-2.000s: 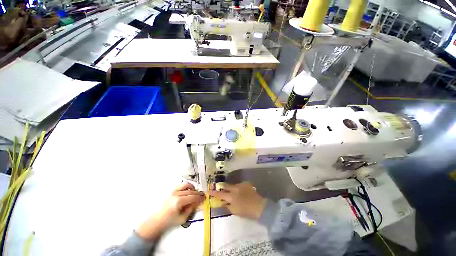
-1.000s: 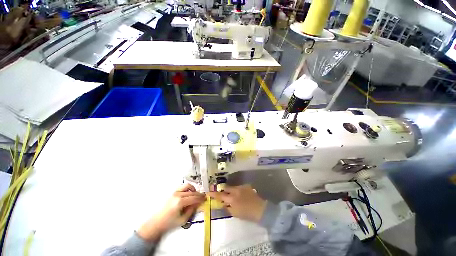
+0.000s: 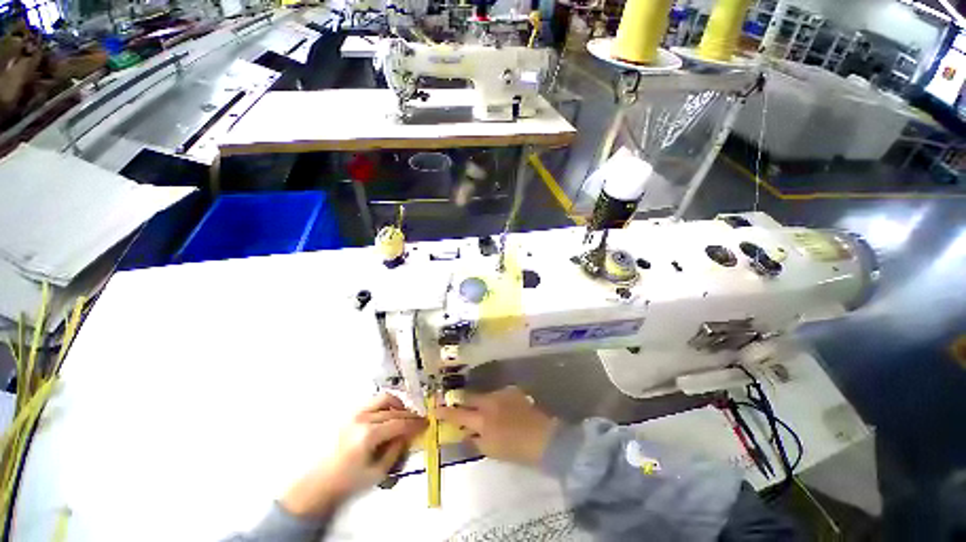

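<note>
A narrow yellow webbing strip (image 3: 434, 471) runs from the needle area toward me, its near end lying on the white table. My left hand (image 3: 373, 439) is at the left of the needle area, its fingertips at the strip's upper part. My right hand (image 3: 506, 423) is at the right, its fingertips on the strip too. Both hands are bare and their fingertips nearly meet. The fingers hide the presser foot and the strip's far end. The white sewing machine head (image 3: 593, 312) stands above and to the right of my hands.
Yellow strips (image 3: 30, 413) and white sheets (image 3: 79, 228) lie at the left. A blue bin (image 3: 254, 224) stands beyond the table. Red and black tools (image 3: 750, 436) lie right, beside a black cable. Yellow thread cones (image 3: 640, 32) stand behind the machine. Another sewing machine (image 3: 466, 79) is farther back.
The strip has moved up toward the needle; its near end now shows on the table, where before it ran to the picture's bottom edge. The hands stay at the needle area. The view has shifted slightly.
</note>
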